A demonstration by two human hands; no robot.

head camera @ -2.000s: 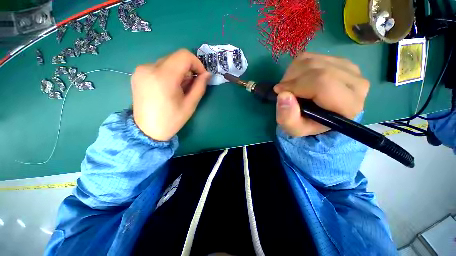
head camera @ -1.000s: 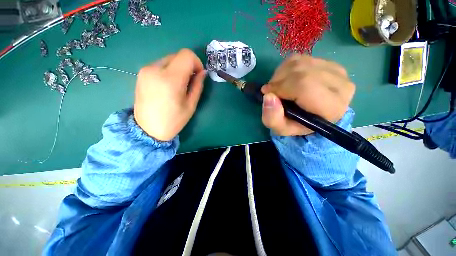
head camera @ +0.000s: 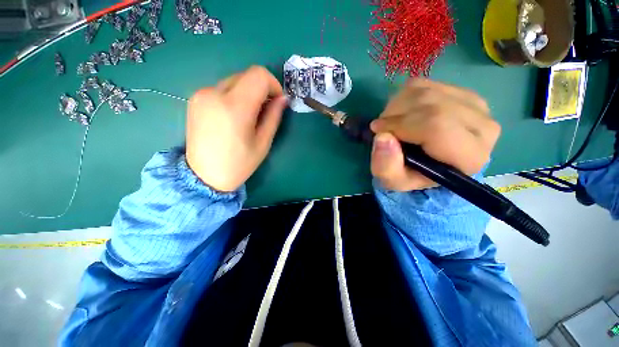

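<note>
My right hand [head camera: 438, 135] grips a black soldering iron [head camera: 468, 186]; its thin tip points left and meets the lower left part of a white pad [head camera: 317, 100]. Several small silver-grey components [head camera: 319, 79] lie in a row on the pad. My left hand [head camera: 234, 129] is at the pad's left edge, thumb and forefinger pinched on thin solder wire [head camera: 85, 146], which curves away left over the mat. The wire's end at the iron tip is too small to tell clearly.
Loose components [head camera: 122, 54] lie in clusters at upper left. A pile of red wires [head camera: 413, 34] is above the pad. A yellow-brown tub [head camera: 499, 34], a yellow sponge in a pale tray [head camera: 566, 92] and black cables [head camera: 597, 132] are at right. A metal fixture [head camera: 44, 13] is at upper left.
The pad and the things on the mat appear shifted right in the view since the first frame. The iron has moved slightly left and then back right. Both hands keep their holds.
</note>
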